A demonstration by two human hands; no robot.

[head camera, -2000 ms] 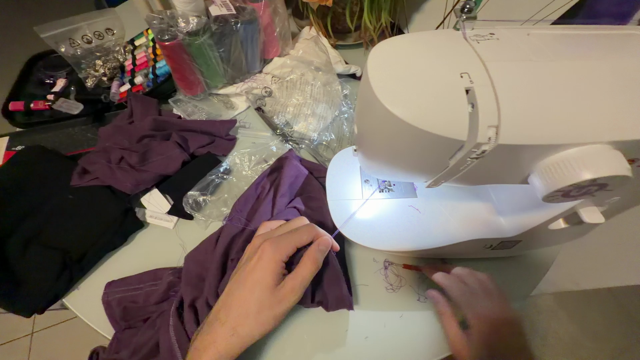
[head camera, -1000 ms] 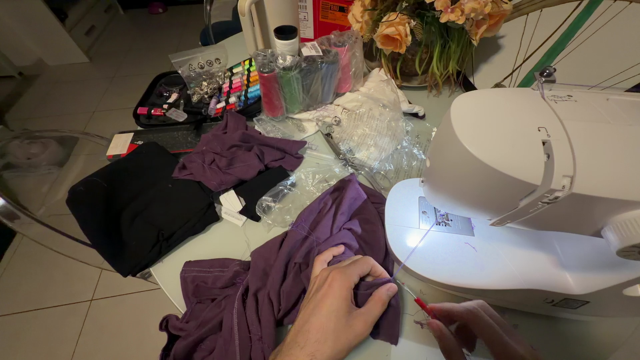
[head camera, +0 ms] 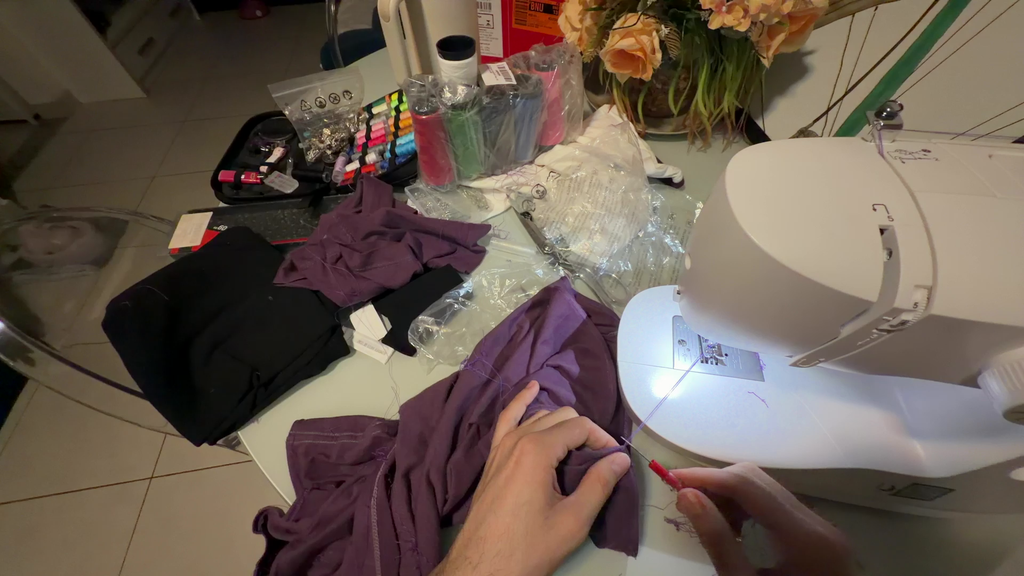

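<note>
My left hand [head camera: 544, 472] presses on a purple knit fabric [head camera: 448, 424] and pinches its edge between thumb and forefinger. My right hand [head camera: 752, 512] holds a seam ripper [head camera: 664, 474] by its red handle, its thin metal tip at the pinched edge. Purple thread [head camera: 668, 392] runs from that edge to the needle plate [head camera: 720, 356] of a white sewing machine [head camera: 808, 248], whose lamp is lit. Loose thread scraps [head camera: 680, 524] lie beside my right hand.
Scissors [head camera: 560, 256] lie among clear plastic bags [head camera: 480, 308]. Black folded fabric [head camera: 216, 336] and another purple piece [head camera: 376, 244] are at left. Behind stand bagged thread cones [head camera: 464, 128], a sewing kit [head camera: 240, 188] and a flower pot [head camera: 664, 100].
My right hand has brought the seam ripper to the fabric edge at my left fingertips. My left hand now pinches the fabric. The view has shifted to show more of the table's far side.
</note>
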